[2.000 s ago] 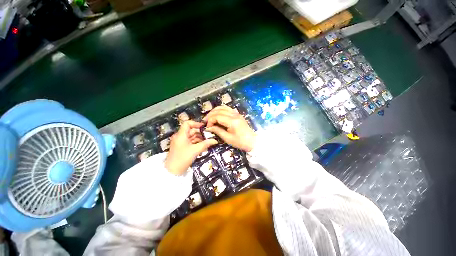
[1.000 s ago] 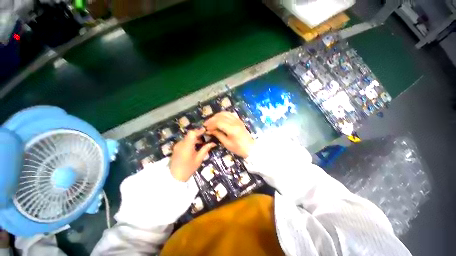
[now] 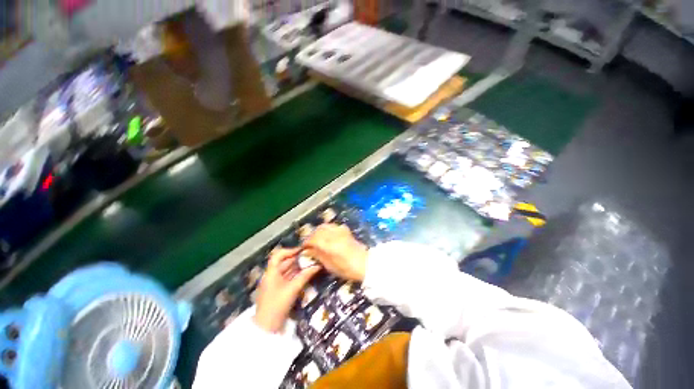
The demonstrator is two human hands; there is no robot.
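Observation:
A dark blister tray (image 3: 313, 324) of small square modules with whitish faces and yellow bits lies right in front of me. My left hand (image 3: 278, 289) and my right hand (image 3: 337, 251) meet over the tray's far part. Their fingertips are together on a small whitish module (image 3: 306, 261), held between them. The fingers hide most of it, and the picture is blurred. Whether it is lifted clear of its pocket cannot be told.
Small blue pieces (image 3: 389, 203) lie right of the tray, and a second filled tray (image 3: 470, 163) beyond them. A blue fan (image 3: 122, 334) stands at left. Clear empty trays (image 3: 609, 285) are low at right. A white sheet (image 3: 384, 62) lies on cardboard across the green belt (image 3: 304, 144).
The view has tilted up and turned, so the bench and fan sit lower and more of the far side shows. Both hands stay together over the tray.

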